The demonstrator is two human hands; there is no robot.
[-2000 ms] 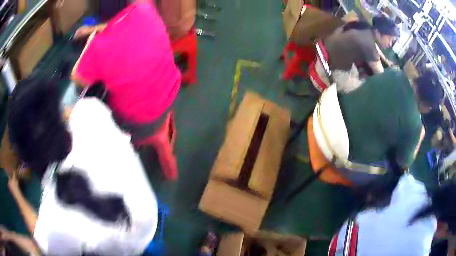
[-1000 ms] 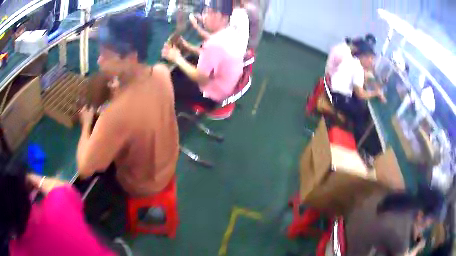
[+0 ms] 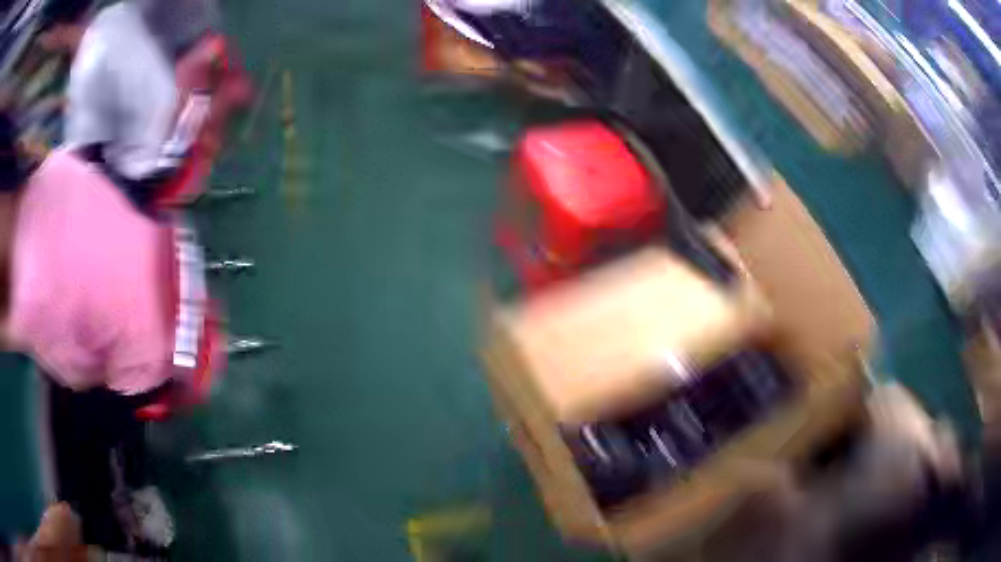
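Note:
Neither of my hands is in clear view; the frame is blurred. Nearest in front stands a large open shipping carton [image 3: 631, 329] at the lower right, with a pale flap folded across part of its top. Dark, shiny items [image 3: 681, 423] fill the opening beside the flap; too blurred to tell what they are. A blurred skin-toned and dark shape at the lower right edge seems to belong to a person beside the carton.
A red stool [image 3: 587, 181] stands behind the carton. Seated people, one in pink [image 3: 93, 274], are at the left on red chairs with metal legs. A green bench [image 3: 845, 220] with a brown tray [image 3: 807, 82] runs along the right. Yellow floor tape [image 3: 445, 532] shows below.
The view has moved forward along the aisle. The carton and red stool now appear larger and nearer the middle; the person in brown-orange has left the picture, and the person in pink is now at the left edge.

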